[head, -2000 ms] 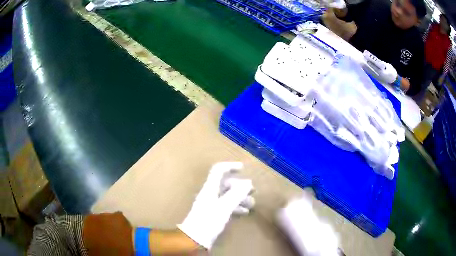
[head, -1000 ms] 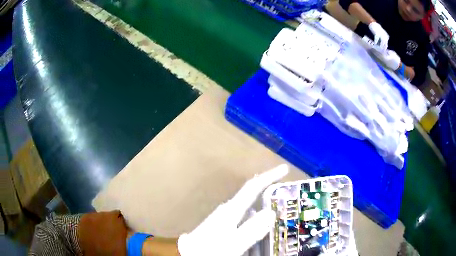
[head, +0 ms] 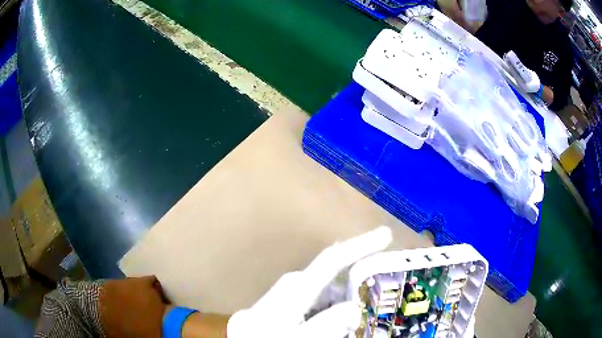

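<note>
An open white socket housing is at the bottom right of the view, its lower part cut off by the frame edge. A green circuit board with yellow, blue and black components shows inside it. My left hand, in a white glove, holds the housing at its left side, with one finger stretched along the top left corner. The housing is raised over the tan cardboard mat and tilted. My right hand is not clearly visible; it is hidden or below the frame.
Closed white socket units are stacked on blue sheets at the right, with cords in clear plastic bags beside them. A green conveyor surface lies left and behind. A person works opposite, near a yellow bottle.
The open housing came up into view in my left hand between two seconds and one second ago. Since then it has tilted and shifted slightly right. The right glove has left the view.
</note>
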